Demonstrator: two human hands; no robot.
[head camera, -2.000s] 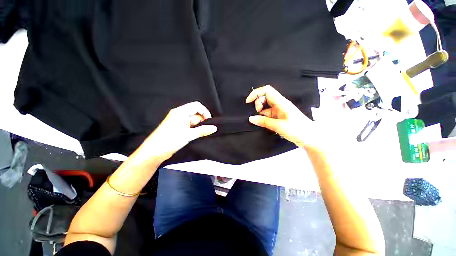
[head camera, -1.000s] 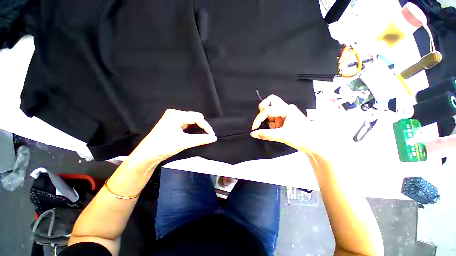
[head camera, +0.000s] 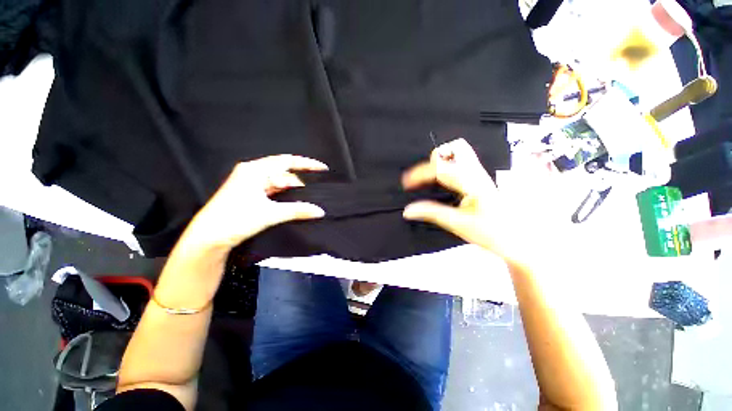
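Note:
The black garment (head camera: 241, 96) covers most of the table, with a folded hem band (head camera: 361, 201) along its near side. My left hand (head camera: 233, 201) rests at the band's left, thumb and fingers apart, thumb tip on the cloth. My right hand (head camera: 465, 193) is at the band's right, thumb on the cloth and forefinger raised, blurred. A thin needle-like line (head camera: 433, 139) sticks up from its curled fingers; the rest of it is hidden. No thread can be made out.
On the right lie orange-handled scissors (head camera: 583, 92), dark thread snips (head camera: 591, 205), a green pack (head camera: 664, 221), a speckled blue-black lump (head camera: 680, 303) and papers. Bags (head camera: 88, 309) stand on the floor at left. The table's near edge runs above my jeans (head camera: 301, 329).
Both hands pinched the hem a second ago; now the fingertips are parted. My left hand has moved left. My right forefinger has lifted off my thumb, and the thin line has shifted right.

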